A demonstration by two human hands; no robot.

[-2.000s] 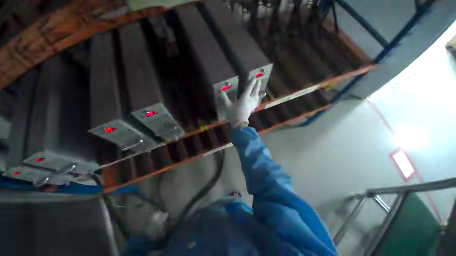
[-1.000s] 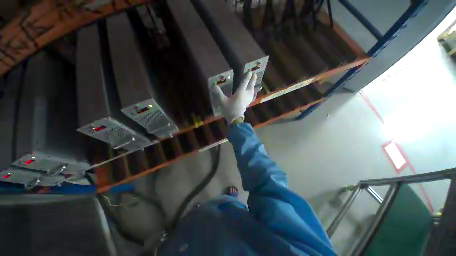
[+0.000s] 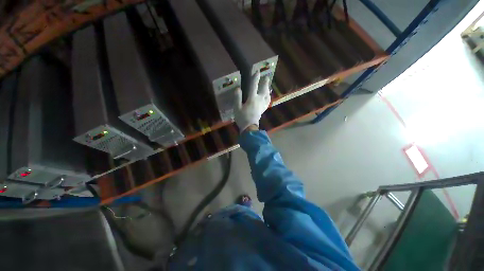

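Note:
My right hand (image 3: 251, 108), in a white glove, is at the front ends of two long grey power modules. Its fingers are spread and reach up over the front panel of the right module (image 3: 232, 37); its thumb is by the right edge of the left module's panel (image 3: 225, 98). It grips nothing that I can see, and it hides part of the right panel. Both displays are dim red, and a green light shows on the left one. My left hand is not in view.
Another module pair (image 3: 127, 58) stands left on the orange rack (image 3: 339, 79), with green lights. Further left, stacked-looking modules (image 3: 48, 172) show red displays. A dark hose (image 3: 207, 204) lies on the floor. A green-topped trolley (image 3: 424, 233) stands lower right.
Displays on the four nearer modules went from bright red to dim red, with green lights now showing on several. My right hand stays at the same pair. The view has shifted slightly.

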